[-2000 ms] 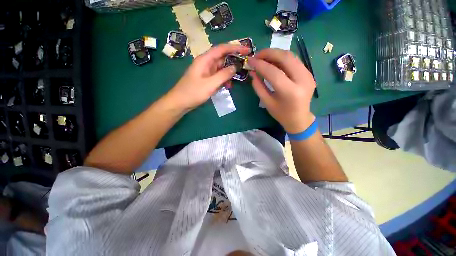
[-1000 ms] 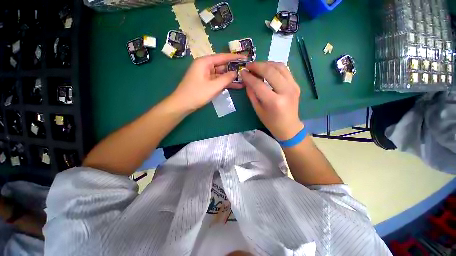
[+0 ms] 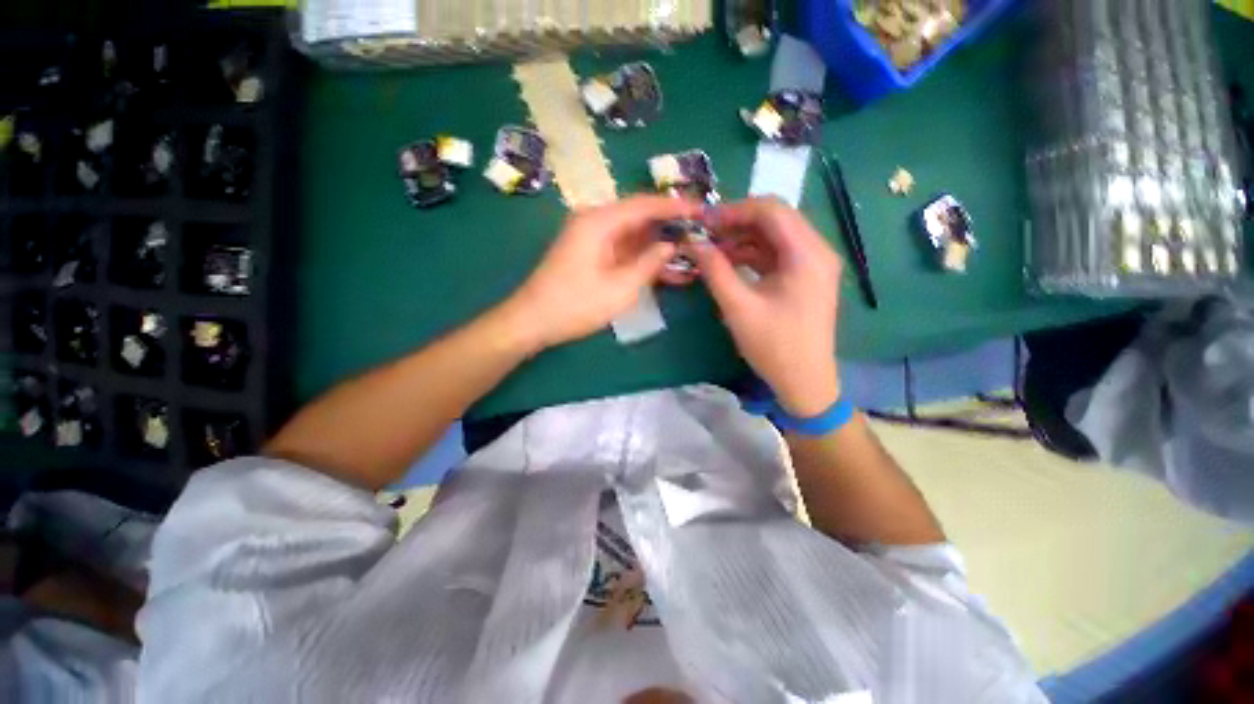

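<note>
My left hand (image 3: 594, 271) and my right hand (image 3: 781, 286) hold one small watch body (image 3: 685, 237) between their fingertips, over the green mat. The fingers hide most of it and the picture is slightly blurred. Another watch body (image 3: 684, 175) with a cream square lies just beyond my fingertips. Three more bodies with cream squares lie to the left, one of them the upper one (image 3: 631, 95). One body (image 3: 792, 117) lies on a whitish strip (image 3: 780, 175), and one (image 3: 946, 224) lies at the right. A tan notched strip (image 3: 567, 131) runs beyond my left hand.
A black pocket tray (image 3: 195, 202) fills the left side. A blue bin (image 3: 850, 58) with cream pieces is at the far edge, beside a long packed tray (image 3: 509, 30). Black tweezers (image 3: 850, 234) and clear blister trays (image 3: 1130, 165) are at right. A person's grey sleeve (image 3: 1179, 399) shows at far right.
The view has shifted, showing more of the far edge, the blue bin and the packed tray. My fingers have changed their grip around the small body, and my right fingertips have moved close against my left.
</note>
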